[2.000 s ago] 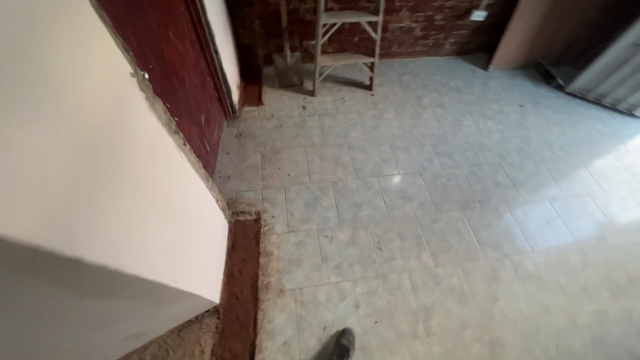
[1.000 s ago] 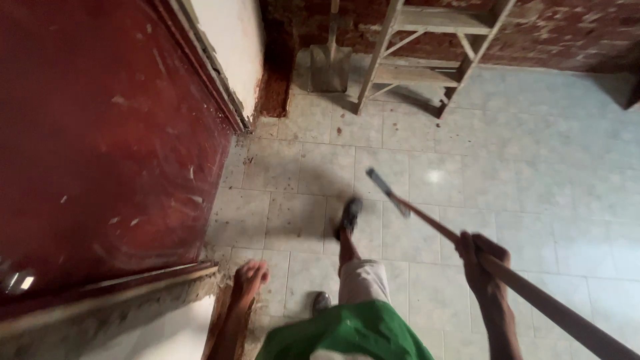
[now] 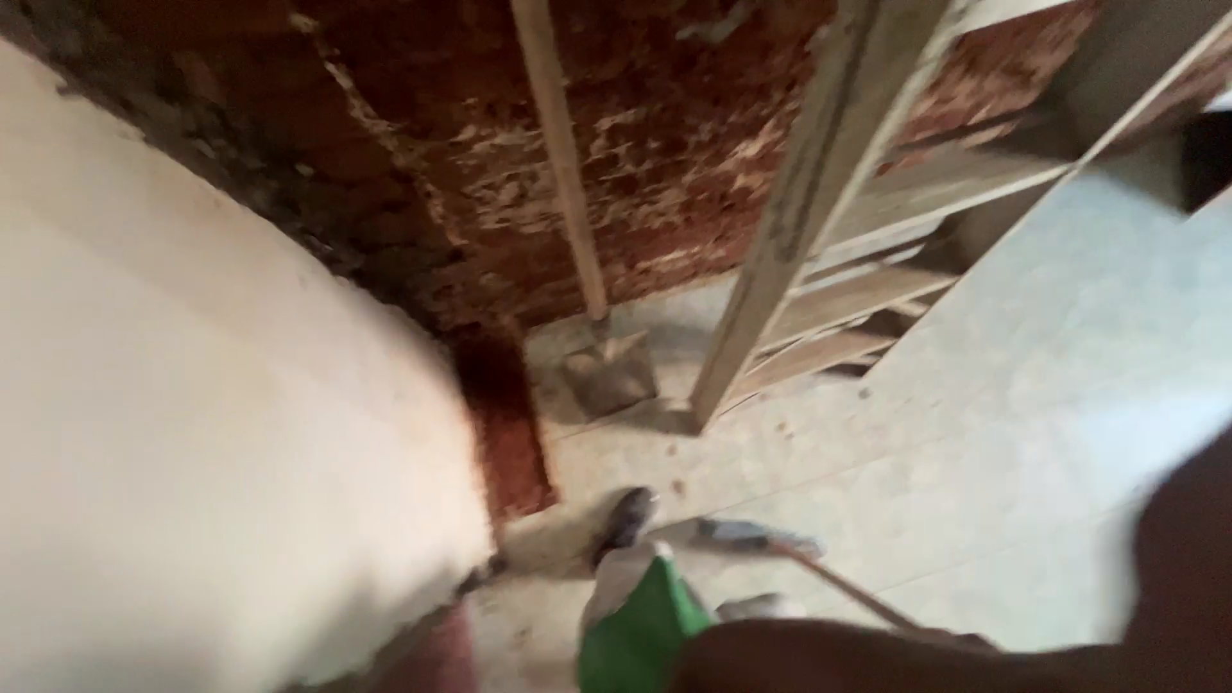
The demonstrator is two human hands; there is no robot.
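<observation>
A long-handled tool with a grey metal head point(image 3: 760, 537) is low over the tiled floor or touching it; which cannot be told. Its wooden handle slants down to the right, where part of my right hand point(image 3: 962, 639) closes round it, mostly hidden. A blurred, dark arm point(image 3: 866, 659) crosses the bottom edge, and a large dark shape, very near the camera, fills the lower right. My left hand cannot be made out. My dark shoe point(image 3: 628, 520) and green garment point(image 3: 640, 626) show left of the tool head.
A shovel point(image 3: 611, 371) leans upright on the rough red brick wall point(image 3: 664, 164). Right of it stands a wooden stepladder point(image 3: 784, 221). A pale wall point(image 3: 231, 385) fills the left, with a reddish-brown strip point(image 3: 510, 433) along its foot.
The shovel, stepladder and brick wall are much nearer, as the view has moved forward. My left hand, seen low on the left a second ago, is no longer distinguishable. The tool head now lies lower in view.
</observation>
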